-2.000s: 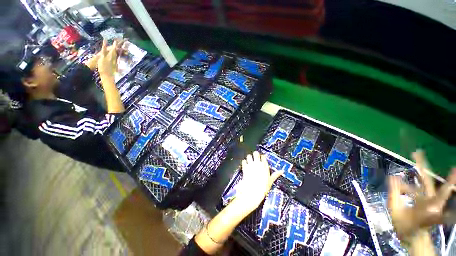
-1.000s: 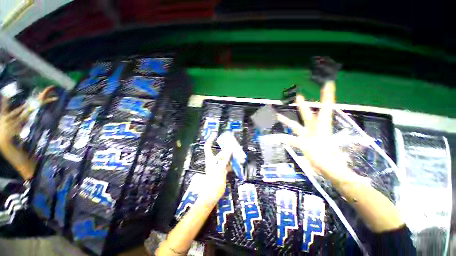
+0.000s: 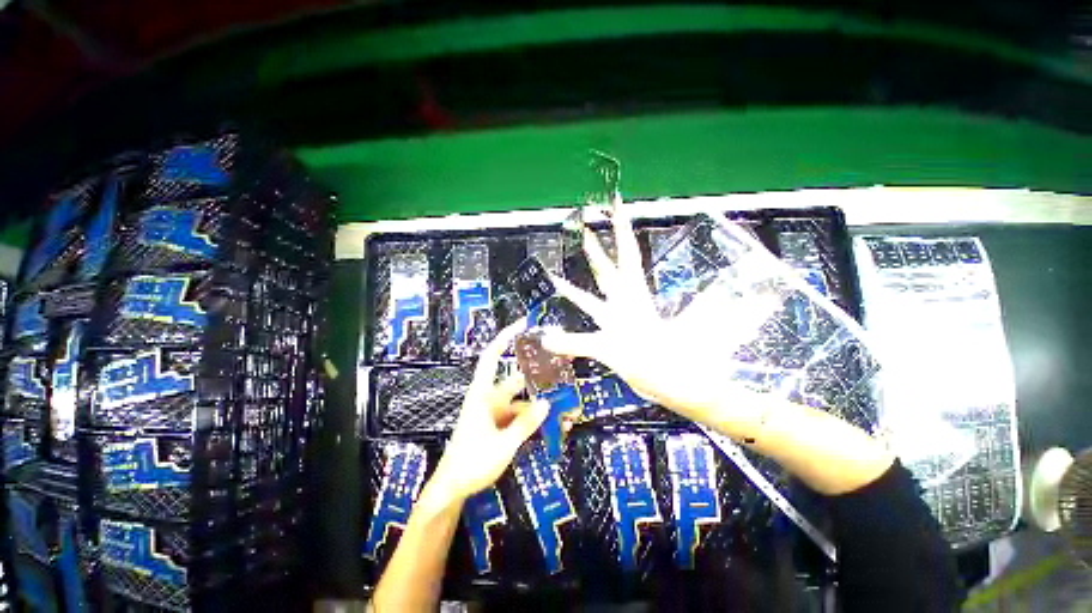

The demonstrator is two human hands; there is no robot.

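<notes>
My left hand (image 3: 481, 431) holds a blue-marked flat part (image 3: 558, 417) with a brown upper section over the middle of the black tray (image 3: 419, 459). My right hand (image 3: 641, 329) is above and right of it, fingers spread, its thumb at the part's upper end; contact is unclear. A small dark square piece (image 3: 528, 281) is at one right fingertip, and a thin clear and dark piece (image 3: 602, 176) sticks up from another. Similar blue-marked parts (image 3: 408, 309) lie in the tray pockets. A clear curling sheet (image 3: 820, 359) lies over the tray's right side, partly hidden by my right forearm.
A tall stack of black trays (image 3: 258, 347) with blue parts stands at the left. A white-grey printed sheet (image 3: 940, 359) lies right of my tray. Part of a round pale fan (image 3: 1054, 489) shows at the right edge. A pale strip (image 3: 922, 212) runs behind the tray.
The view has swung right and down to the tray. My right hand has come to my left hand's part, whose brown section now shows. The person at the left is out of view.
</notes>
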